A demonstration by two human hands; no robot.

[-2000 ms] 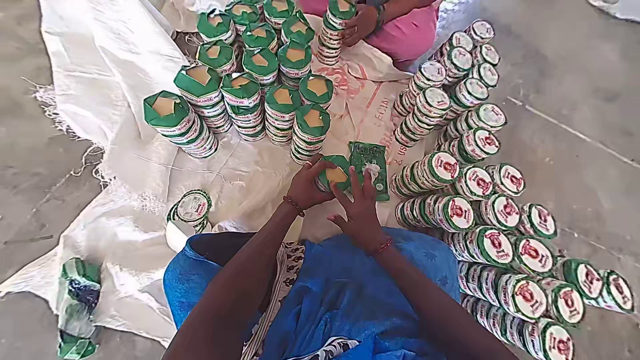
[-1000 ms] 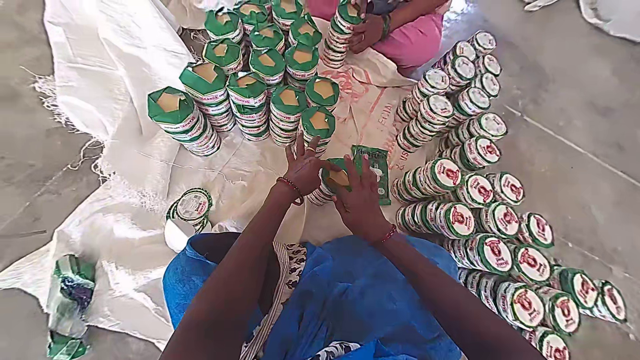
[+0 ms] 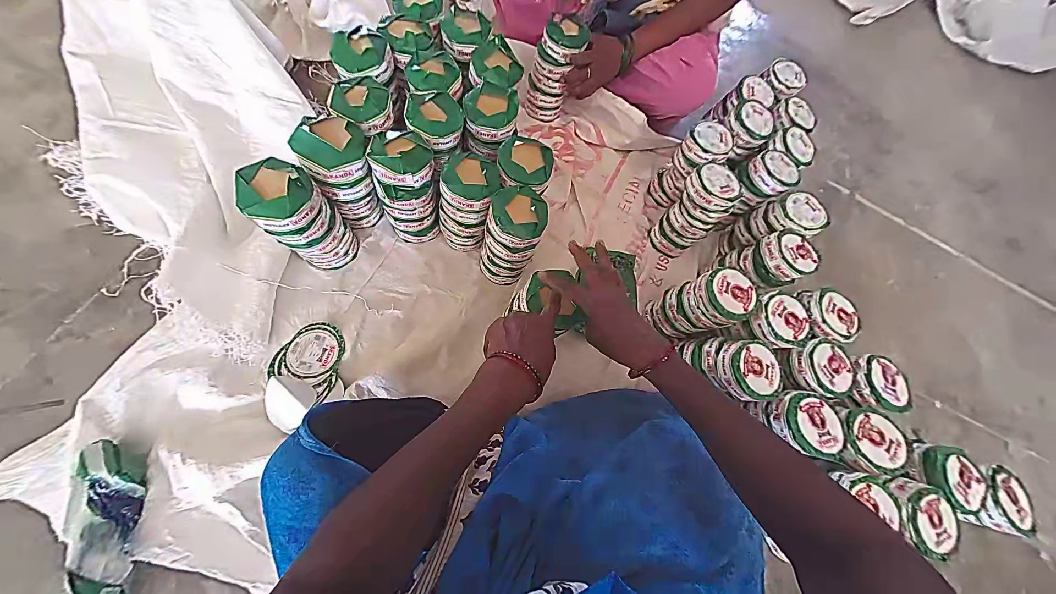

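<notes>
In front of my lap a stack of round packs in green and white wrapping point(image 3: 566, 302) stands on the sack sheet. Its top shows folded green paper around a patch of brown card. My left hand point(image 3: 524, 334) is at its near left side, a finger pressing on the top. My right hand point(image 3: 606, 309) lies at its right side, thumb over the top edge and other fingers spread. Behind the right fingers is a flat green printed wrapper point(image 3: 624, 268), partly hidden. Whether either hand grips the stack, I cannot tell.
Several wrapped stacks with brown card tops point(image 3: 517, 213) stand beyond my hands. Stacks with round white labels point(image 3: 749, 370) line the right. Loose round labels point(image 3: 315, 352) lie at left, a plastic-wrapped green bundle point(image 3: 111, 495) farther left. Another person's hand point(image 3: 596, 64) holds a stack at the top.
My left hand has moved from the far left side of the stack to its near side, a finger now on the top. My right hand stays at the stack's right.
</notes>
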